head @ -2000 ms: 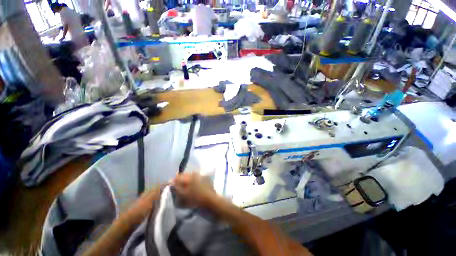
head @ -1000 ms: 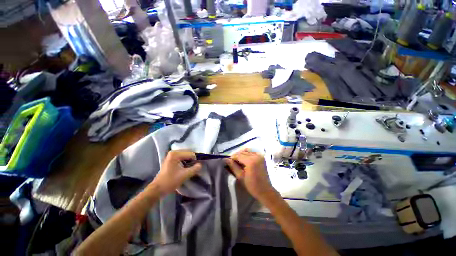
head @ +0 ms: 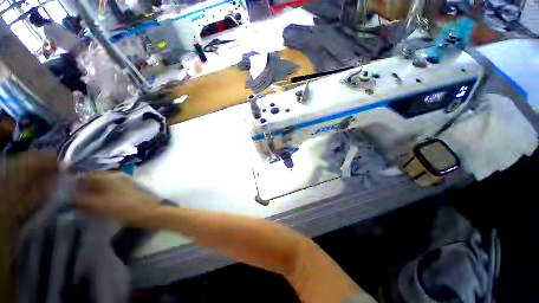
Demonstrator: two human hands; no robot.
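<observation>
The grey garment (head: 71,254) hangs at the lower left, off the front of the table, blurred and cut off by the edge. My right hand (head: 97,192) is blurred and closed on its upper part; my forearm crosses in front of the table. My left hand (head: 29,174) is a blurred shape at the left edge beside the cloth; its fingers cannot be made out. The white sewing machine (head: 366,106) stands to the right, with no garment under its needle.
A folded grey and white bundle (head: 118,139) lies left of the machine. Blue-grey scraps (head: 369,154) lie under its arm. A tan box with black rim (head: 434,163) and white cloth (head: 499,139) are at the right. Grey cloth (head: 443,272) lies below the table at lower right.
The view has turned and tilted. The garment, held stretched between both hands left of the needle before, has moved off the tabletop to the far lower left with my hands.
</observation>
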